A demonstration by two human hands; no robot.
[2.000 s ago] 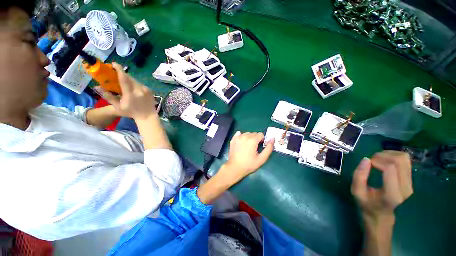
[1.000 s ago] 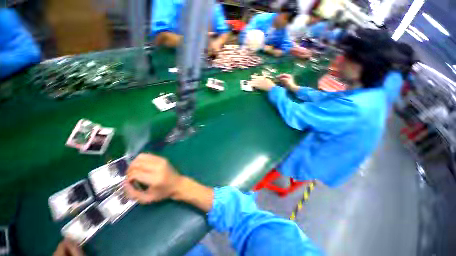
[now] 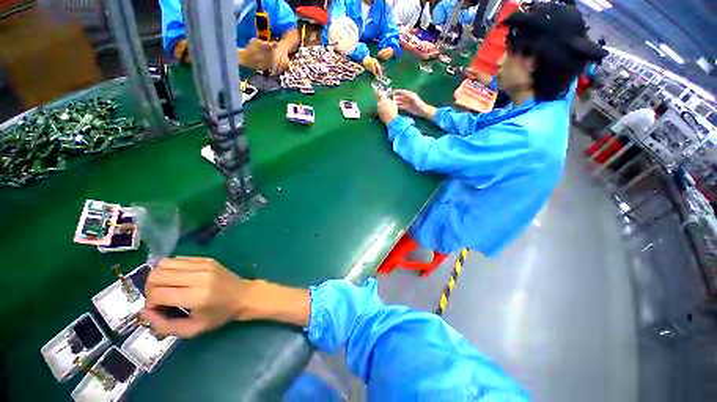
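My right hand (image 3: 193, 297) is bare, with curled fingers, over the right side of a group of white device housings at the lower left. It partly hides the housings under it; whether it holds anything cannot be told. One housing (image 3: 75, 345) lies at the left of the group, another (image 3: 108, 377) lies in front, and both show a black rectangle. Thin gold flex cables (image 3: 126, 283) stand up from some housings. My left hand is not in view.
A wrapped metal post (image 3: 226, 133) stands on the green bench (image 3: 330, 196), beside a clear plastic bag (image 3: 159, 228). An open unit with a green board (image 3: 97, 223) lies left. A circuit board heap (image 3: 67, 141) lies at the far left. A person in blue (image 3: 491, 165) works at the right.
The view has swung right, away from the neighbour in white. The left hand has gone out of the picture. My right hand has moved from beside the housings to over them.
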